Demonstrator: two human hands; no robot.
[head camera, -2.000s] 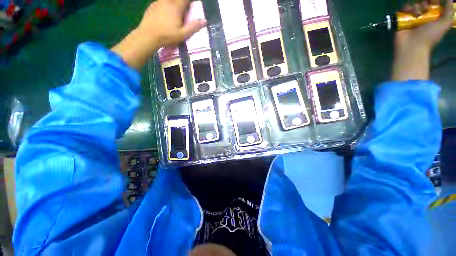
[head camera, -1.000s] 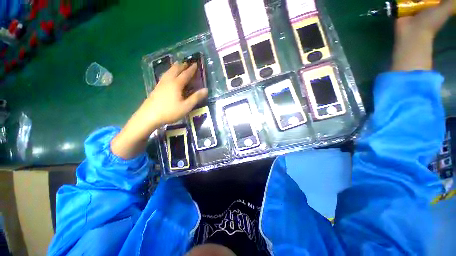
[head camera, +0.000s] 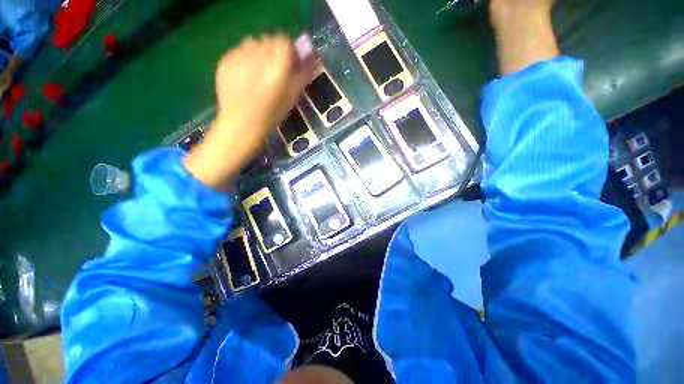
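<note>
A clear blister tray (head camera: 463, 135) lies tilted on the green mat with two rows of small phone units. The lower row has cream-framed units, such as one phone unit (head camera: 266, 219). In the upper row, the rightmost unit (head camera: 382, 67) has its pink-white flip cover (head camera: 355, 19) open. My left hand (head camera: 259, 86) is blurred over the upper row, its fingertips by two units whose upper ends it hides; its grip is unclear. My right hand (head camera: 523, 15) is cut off by the top edge. The thin tip of the electric screwdriver (head camera: 452, 6) shows left of it; its body is out of view.
A small translucent cup (head camera: 109, 180) stands left of the tray. Bright red parts (head camera: 73, 28) lie at the upper left. A cardboard box (head camera: 41, 358) is at the lower left. Trays with small parts (head camera: 641, 161) are at the right. A person's blue sleeve shows at the upper left corner.
The view has turned and shifted, so the tray appears more tilted. My left hand has moved from the two left upper units, now dark and closed, towards the middle ones. My right hand is further out of view.
</note>
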